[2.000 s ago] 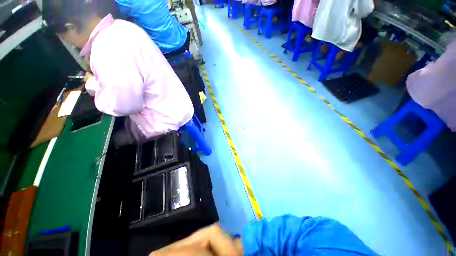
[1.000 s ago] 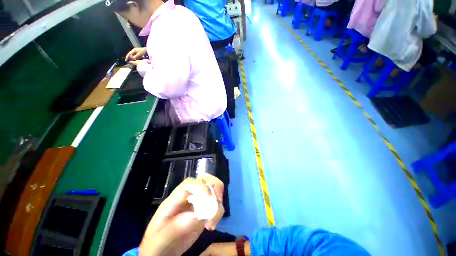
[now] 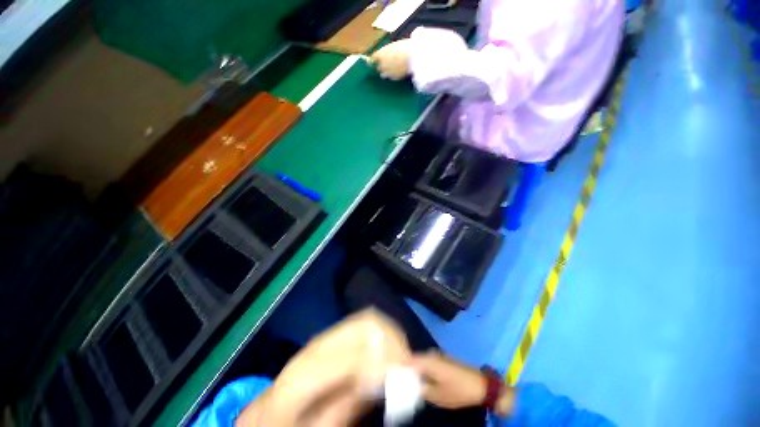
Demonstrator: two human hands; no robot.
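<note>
A pale crumpled white wad (image 3: 403,392) is at the bottom centre, where my two hands meet. My left hand (image 3: 333,371), bare and blurred, has its fingers closed at the wad. My right hand (image 3: 450,382), with a dark red band at the wrist, comes from the right; its fingertips are at the wad, but blur hides whether they grip it. The long black foam tray (image 3: 273,271) lies slanted on the green bench at left, with dark slabs in several pockets. A blue pen (image 3: 298,188) lies by its far end.
An orange-brown board (image 3: 218,163) lies behind the tray. Beyond the bench's front edge (image 3: 333,233), lower black trays (image 3: 497,242) hold phones, one with bright glare. A person in a pink smock (image 3: 542,75) works at the bench ahead. Yellow-black tape (image 3: 554,279) crosses the blue floor at right.
The view has swung left and down, bringing the long tray into view. My left hand, raised with the wad a second ago, is now low beside my right hand, which shows more fully.
</note>
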